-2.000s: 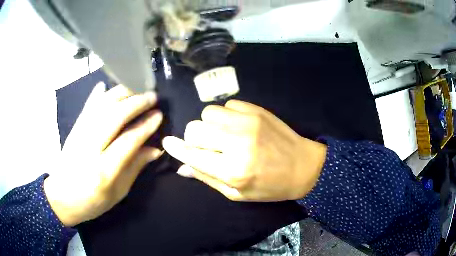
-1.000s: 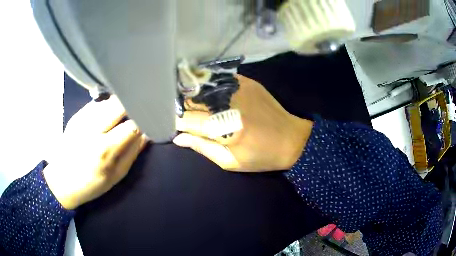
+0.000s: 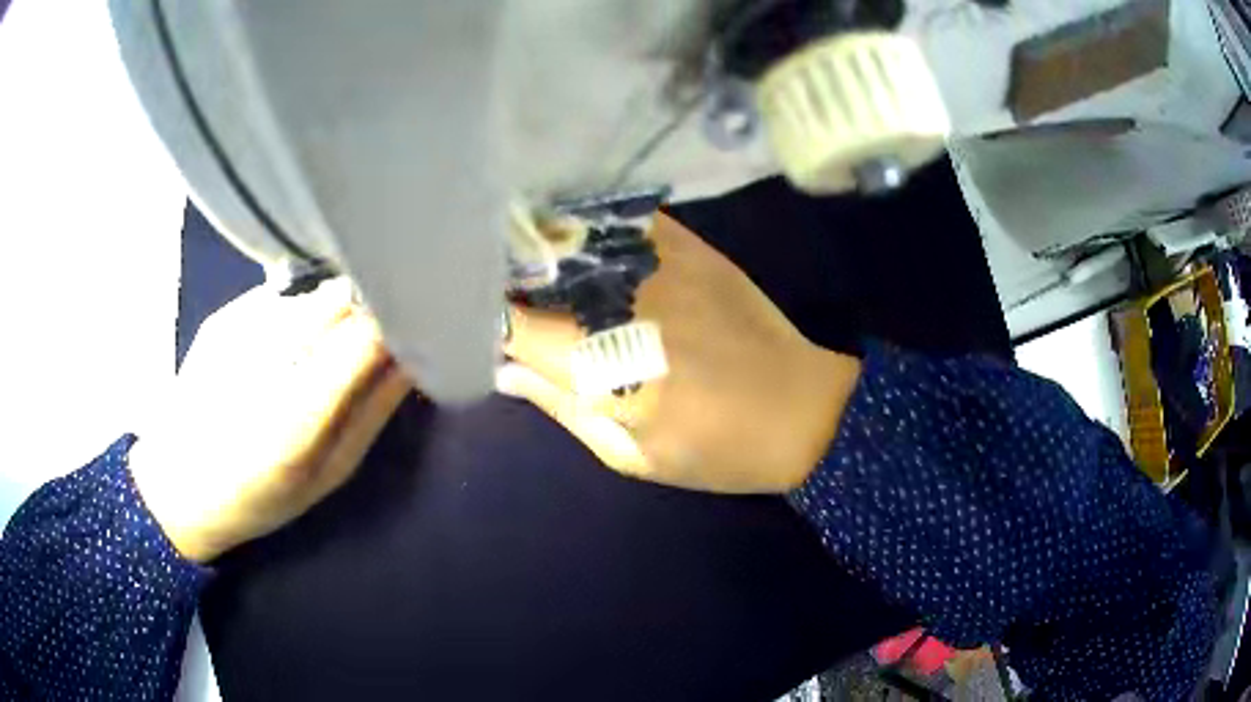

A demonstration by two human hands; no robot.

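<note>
A wide black fabric panel (image 3: 549,576) lies over the table under the sewing machine head (image 3: 398,151). My left hand (image 3: 268,412) rests on the panel left of the machine head, fingers bent, their tips partly behind the head. My right hand (image 3: 727,370) lies on the panel to the right, its fingers reaching behind the small cream ribbed knob (image 3: 620,359). The needle area and the fingertips of both hands are mostly hidden by the machine head, so I cannot tell whether either hand grips the cloth.
A larger cream ribbed knob (image 3: 853,110) sits on the machine head at the upper right. A yellow-orange tray (image 3: 1146,398) with dark items stands at the far right. A red object (image 3: 916,650) shows below the table's edge.
The machine head now covers more of the view and of the fingertips. My right hand has moved in behind the small knob. More of the fabric's front shows below my hands.
</note>
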